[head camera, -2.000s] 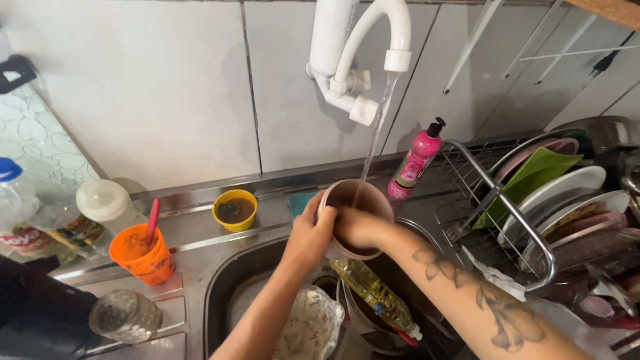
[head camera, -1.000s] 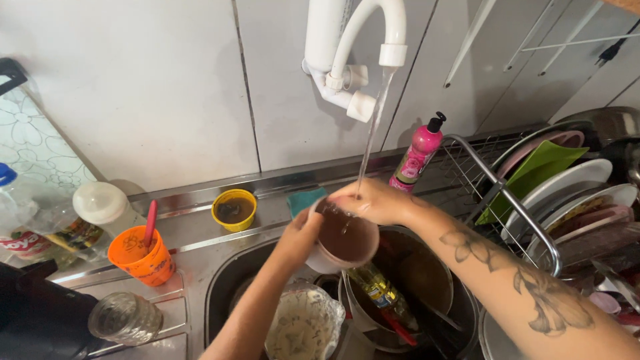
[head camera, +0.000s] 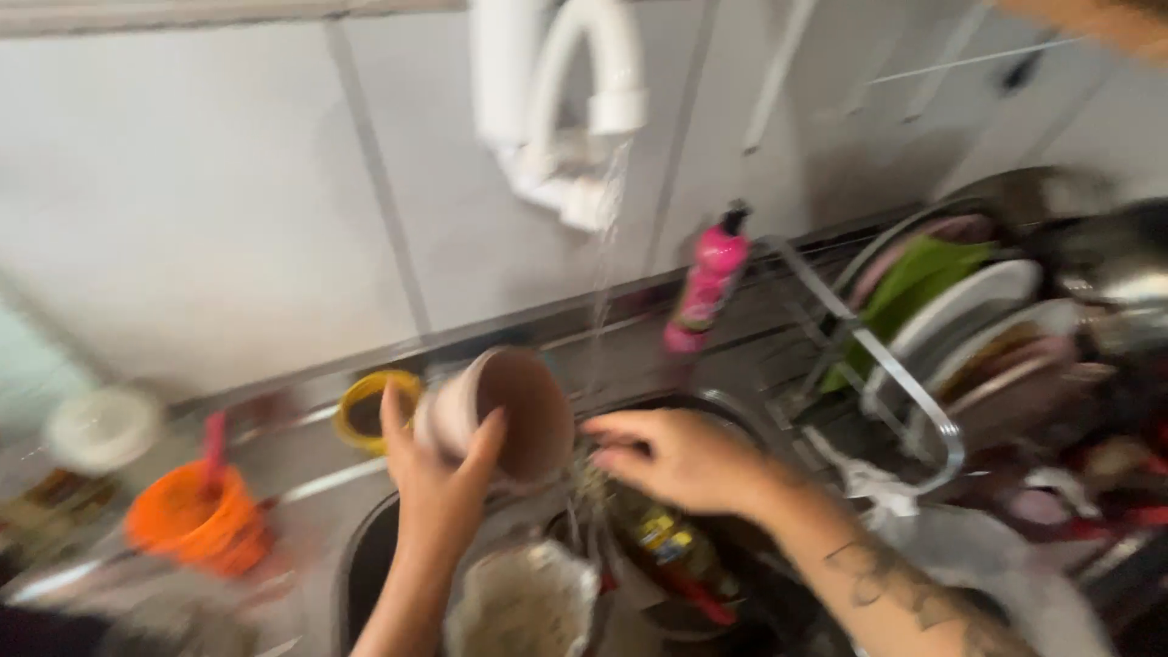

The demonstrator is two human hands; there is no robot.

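My left hand [head camera: 443, 465] grips a pinkish-beige cup [head camera: 525, 415], tilted with its mouth toward the right, over the left part of the sink. Just right of its rim is my right hand [head camera: 680, 456], fingers a little apart and holding nothing that I can see. Water falls from the white faucet [head camera: 619, 109] between the cup and that hand. Below, in the sink [head camera: 360, 557], lie a foil-like container [head camera: 525, 602] and a bottle with a yellow label [head camera: 671, 534] in a pot. A yellow cup [head camera: 351, 415] stands behind my left hand. The view is blurred.
An orange cup [head camera: 196, 525] with a pink-handled utensil is on the left counter. A pink bottle with a black top [head camera: 707, 283] stands against the back wall. At right, a metal dish rack [head camera: 899, 388] holds plates [head camera: 972, 297] and a green item [head camera: 922, 283].
The cup has moved left out of the water stream in my left hand, its mouth now facing right. My right hand has come away from the cup. The view has shifted.
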